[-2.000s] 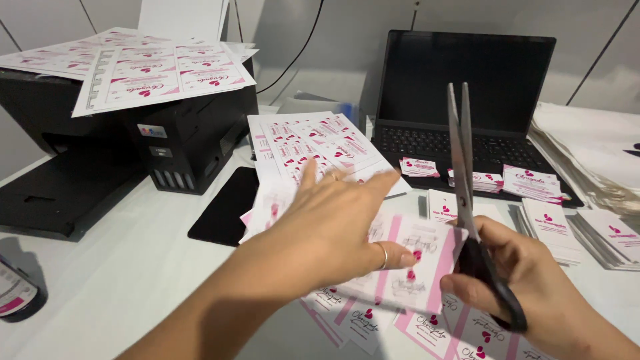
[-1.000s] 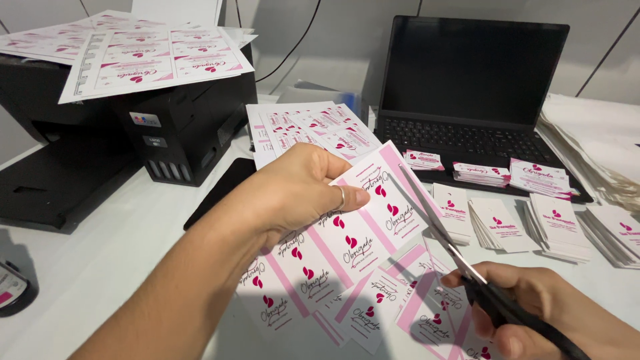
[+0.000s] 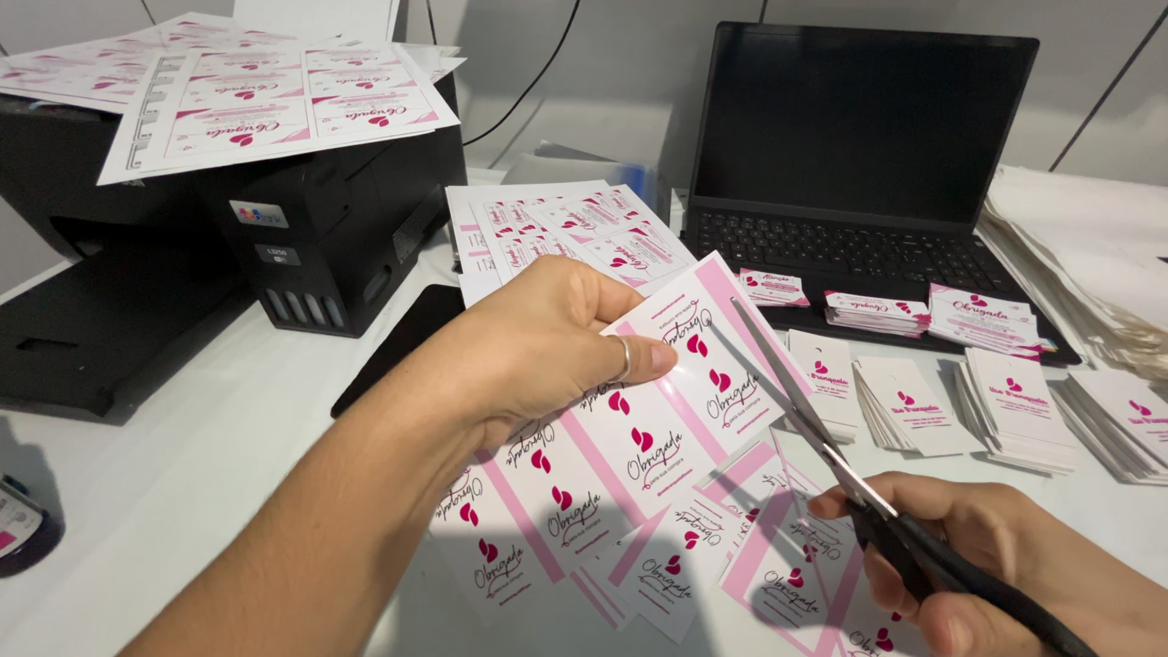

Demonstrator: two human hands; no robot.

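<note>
My left hand (image 3: 566,351), with a ring on one finger, pinches a printed card sheet (image 3: 652,443) with pink stripes and rows of repeated designs. The sheet is tilted above the table. In my right hand (image 3: 958,566) are black-handled scissors (image 3: 844,474), their blades parted and lying along the pink stripe at the sheet's right edge. Beneath the sheet, several cut card pieces (image 3: 675,566) with the same print overlap on the table.
A black printer (image 3: 338,219) with printed sheets (image 3: 246,100) on top stands left. Behind my left hand lie more printed sheets (image 3: 593,228). A black laptop (image 3: 849,137) holds small card stacks (image 3: 876,310); tag stacks (image 3: 1013,411) stand before it. A dark jar (image 3: 27,529) is at far left.
My left hand has drawn back from its spread position over the sheet and now pinches it. The scissors have gone from pointing upright to slanting along the sheet's edge.
</note>
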